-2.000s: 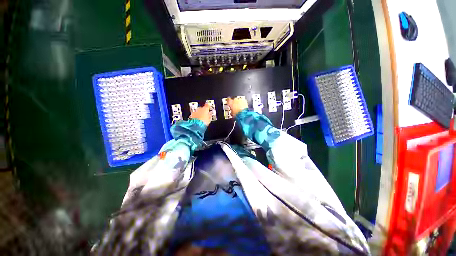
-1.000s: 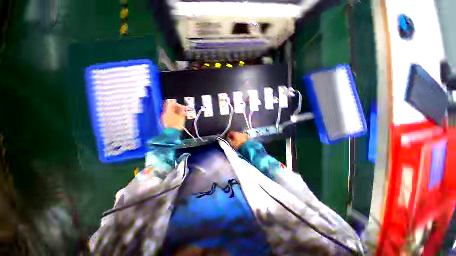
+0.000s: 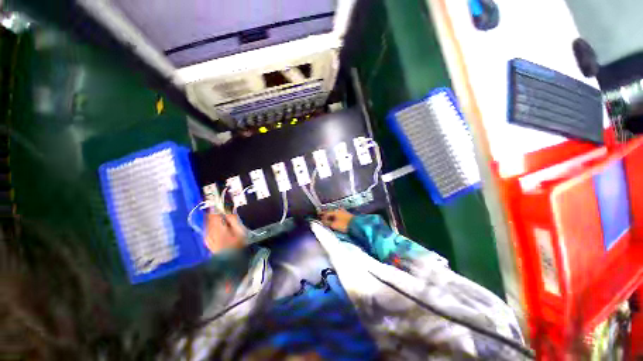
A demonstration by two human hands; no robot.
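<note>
Several white units (image 3: 280, 176) stand in a row on the black fixture board (image 3: 310, 141), with thin white leads looping towards me. My left hand (image 3: 224, 231) is at the left end of the row, just below the leftmost unit, near a looping lead. The image is blurred, so its grip cannot be told. My right hand (image 3: 335, 219) is at the near edge of the board, at the grey-green terminal strip (image 3: 356, 202). Its fingers are bent, and whether they hold anything cannot be told.
A blue tray (image 3: 132, 276) of white units lies left of the board, another blue tray (image 3: 438, 199) lies right. Behind stands a test instrument (image 3: 240, 88). A white desk (image 3: 486, 99) with a keyboard (image 3: 553, 102) and a red bin (image 3: 564, 211) are at right.
The view has tilted and shifted. My left hand has moved from the units to the left end of the row. My right hand has moved down from the units to the strip.
</note>
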